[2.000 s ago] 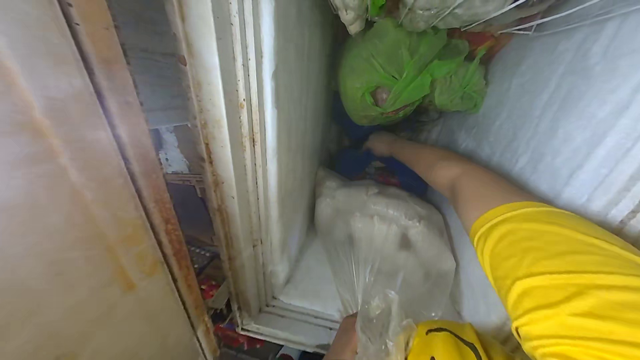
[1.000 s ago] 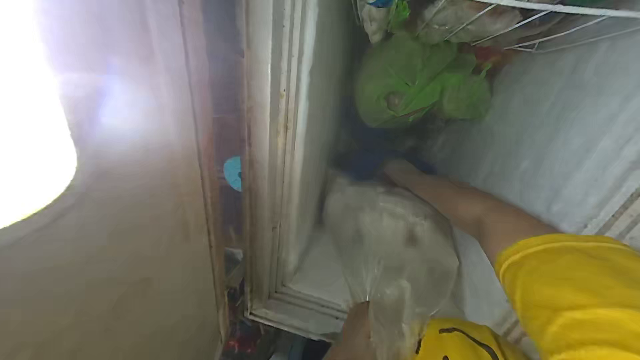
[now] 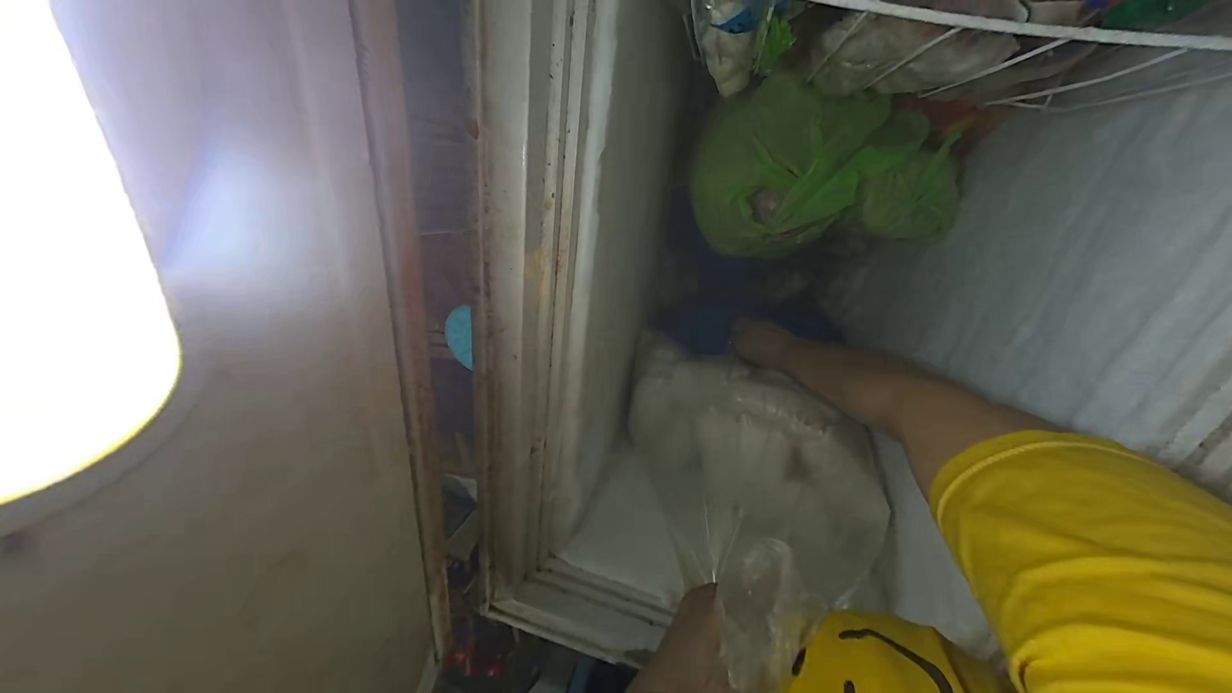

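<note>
Inside a white chest freezer, my left hand (image 3: 695, 616) at the bottom edge grips the gathered neck of a large clear plastic bag (image 3: 760, 462) with pale contents. My right hand (image 3: 763, 344) reaches down past the bag's far end and touches a dark blue thing (image 3: 701, 327) deep in the freezer; its fingers are mostly hidden, so its grip cannot be told. Beyond that hand lies a knotted green plastic bag (image 3: 799, 164) with something inside.
A white wire basket (image 3: 1059, 31) holding bagged items hangs at the top right. The freezer's rusty rim (image 3: 525, 289) runs along the left, beside the raised lid (image 3: 289, 433). A bright light (image 3: 67, 260) glares at far left.
The bright light at the left was not in view two seconds ago. The view has shifted somewhat. Both hands stay in about the same places at the clear bag and the blue thing.
</note>
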